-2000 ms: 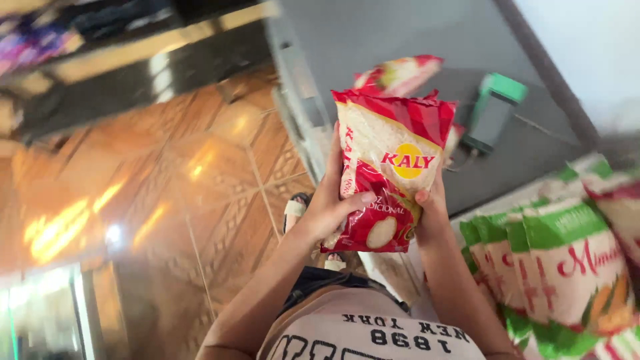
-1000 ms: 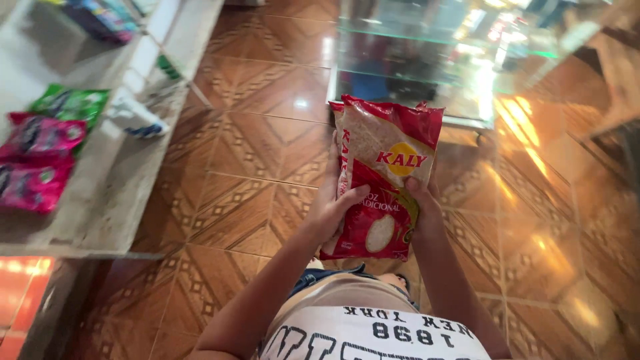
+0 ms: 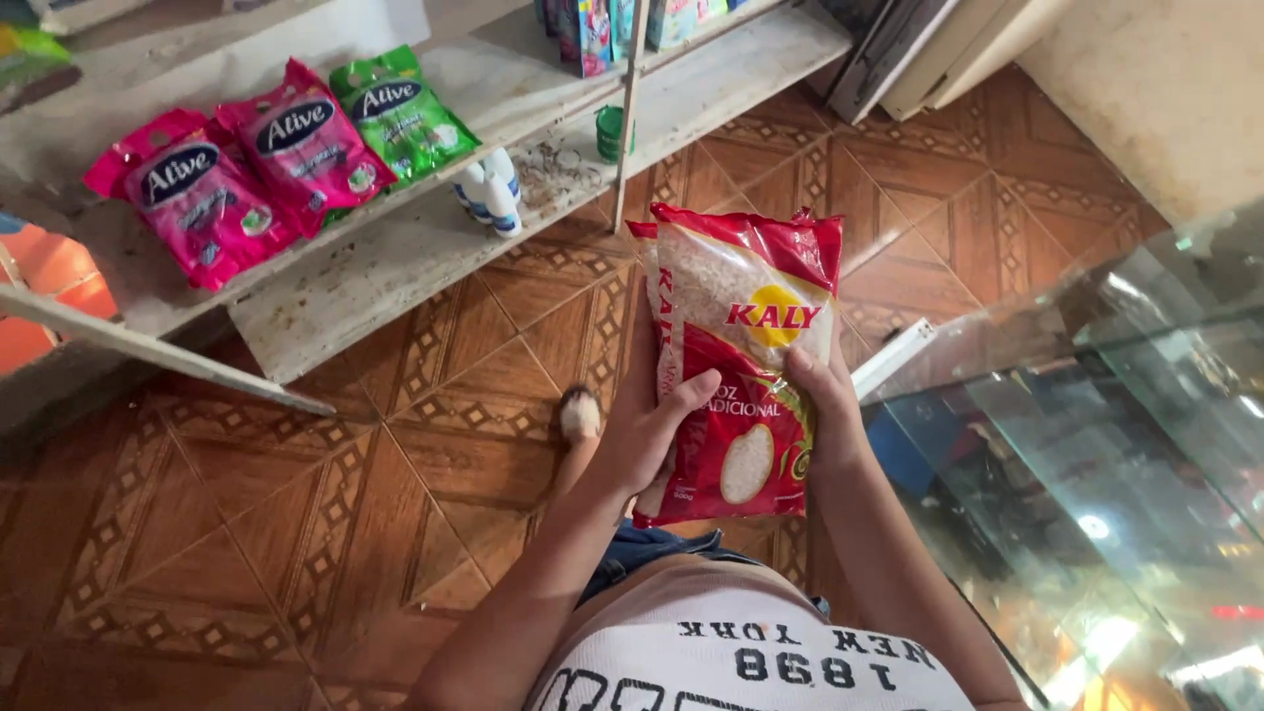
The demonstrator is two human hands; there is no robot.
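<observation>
Upright in front of my body is a red and clear plastic bag of Kaly rice (image 3: 746,365), with white grains showing through its upper part. The left side is gripped by my left hand (image 3: 647,425), thumb on the front. My right hand (image 3: 829,395) holds the opposite side, its thumb near the yellow circle. Most of the fingers of both hands are hidden behind the bag. A second red edge shows at the bag's left; whether it is another bag I cannot tell.
Worn shelves (image 3: 385,306) at the upper left carry pink Alive packs (image 3: 212,197), a green Alive pack (image 3: 400,118), white bottles (image 3: 489,193) and a green container (image 3: 612,133). A glass display case (image 3: 1096,474) stands at the right. Brown patterned tiles (image 3: 464,434) cover the floor.
The view has swung from a grey surface with bags and a green device to the shelves and glass case. Both hands keep hold of the rice bag.
</observation>
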